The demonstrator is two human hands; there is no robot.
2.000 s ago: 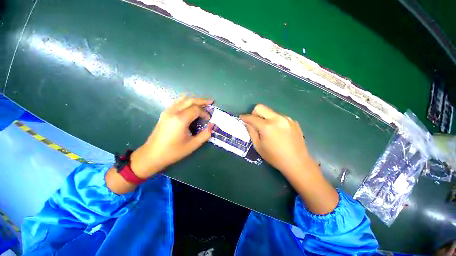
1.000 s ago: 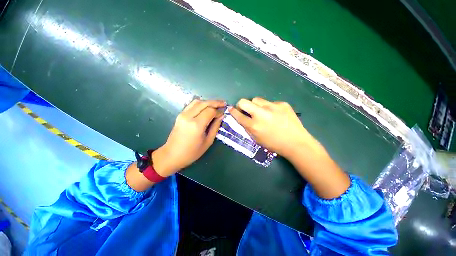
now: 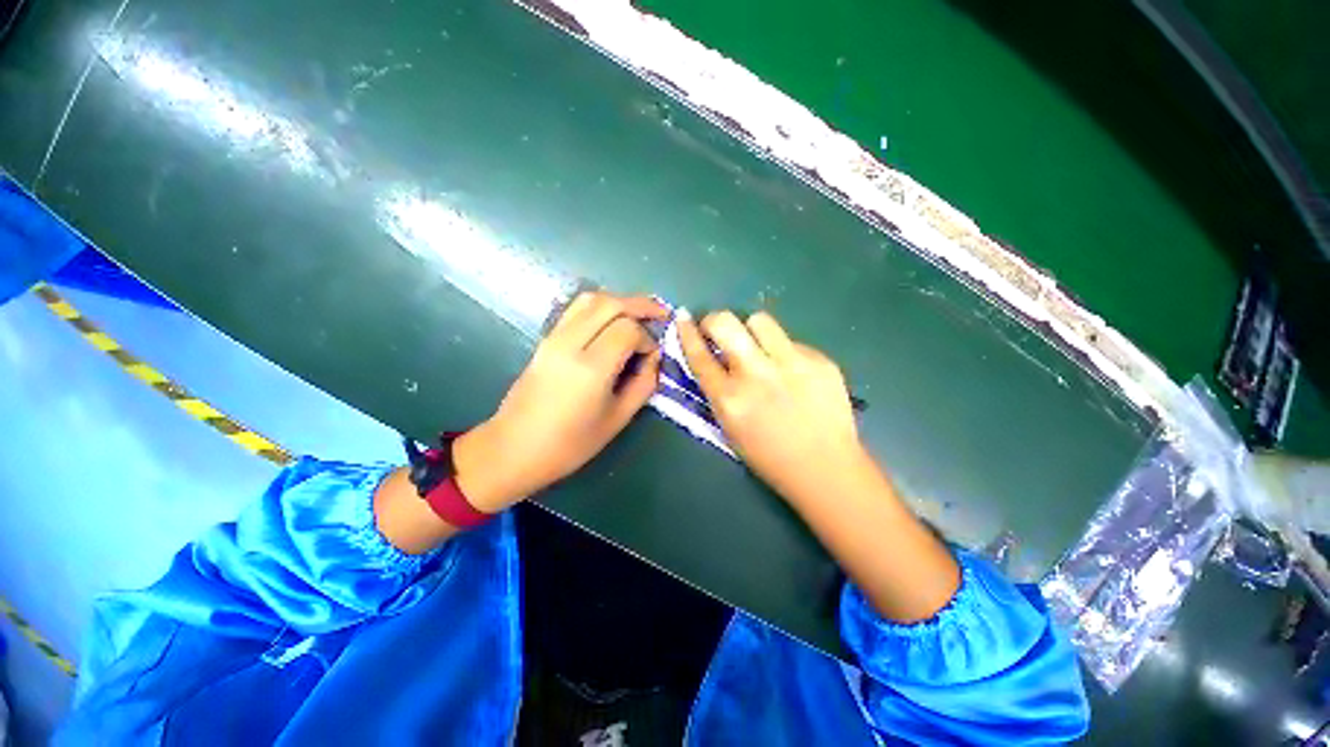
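The opened phone [image 3: 691, 415] lies on the dark-green bench mat, mostly covered by my hands; a pale and dark strip of its inner side shows between them. My left hand [image 3: 573, 391] holds its left end, with thumb and fingers at the upper left edge. My right hand [image 3: 773, 391] lies over its right part, fingertips on the pale area near my left fingertips. A dark tip sticks out behind my right hand; I cannot tell what it is. A red strap [image 3: 457, 496] is on my left wrist.
A clear plastic bag [image 3: 1145, 555] with dark contents lies at the right. A worn white-taped edge [image 3: 934, 219] separates the mat from the green conveyor [image 3: 934, 88]. A dark phone-like rectangle [image 3: 1257, 358] lies on the conveyor at the far right.
Since the oldest frame my right hand has moved left over the phone, its fingertips now near my left fingertips. Less of the phone shows than before.
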